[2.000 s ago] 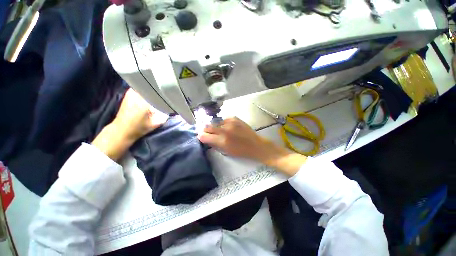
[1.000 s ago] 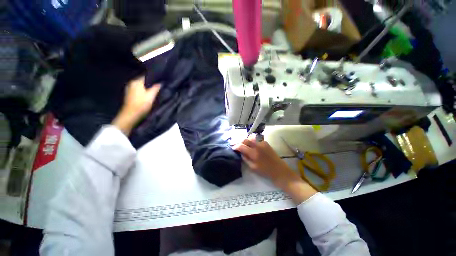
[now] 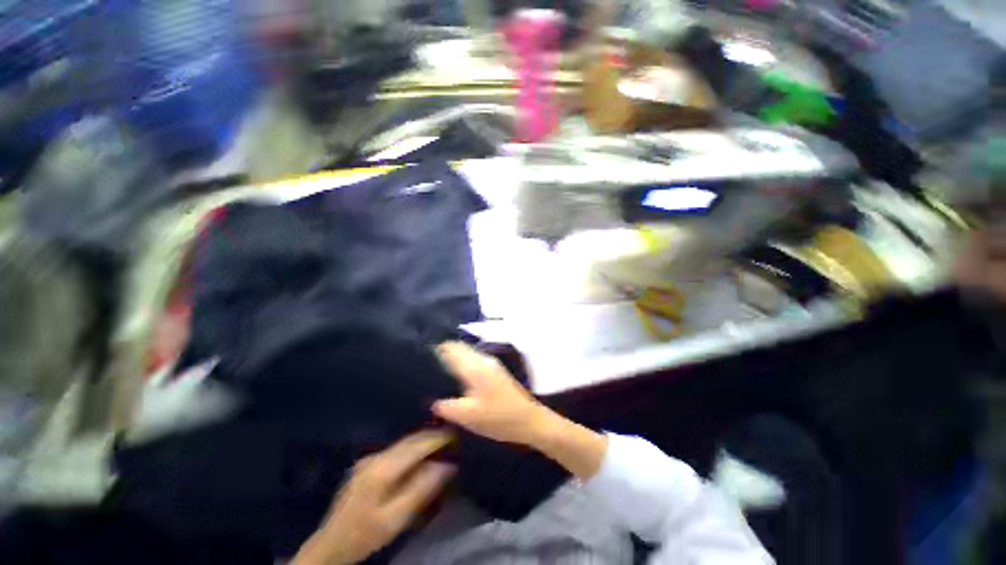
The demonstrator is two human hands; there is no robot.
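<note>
The picture is blurred by motion. A large dark navy garment (image 3: 331,265) lies over the left part of the white table and hangs over its front edge towards my lap. My left hand (image 3: 386,491) is low in the middle, on the dark cloth, its fingers bent against it. My right hand (image 3: 491,397) is just above and right of it, thumb and fingers on a dark fold. Blur hides how firmly either hand grips. The white sewing machine (image 3: 684,166) stands behind and to the right, with no garment under its head that I can make out.
Yellow-handled scissors (image 3: 660,311) lie on the white table (image 3: 552,353) right of the garment. A gold-coloured pack (image 3: 847,263) lies at the far right. A pink cone (image 3: 532,77) stands behind the machine. Part of a person shows at the right edge (image 3: 982,259).
The view has swung, and the machine now appears farther off. The garment has left the needle area and been pulled towards my lap. Both hands have moved down to it, close together.
</note>
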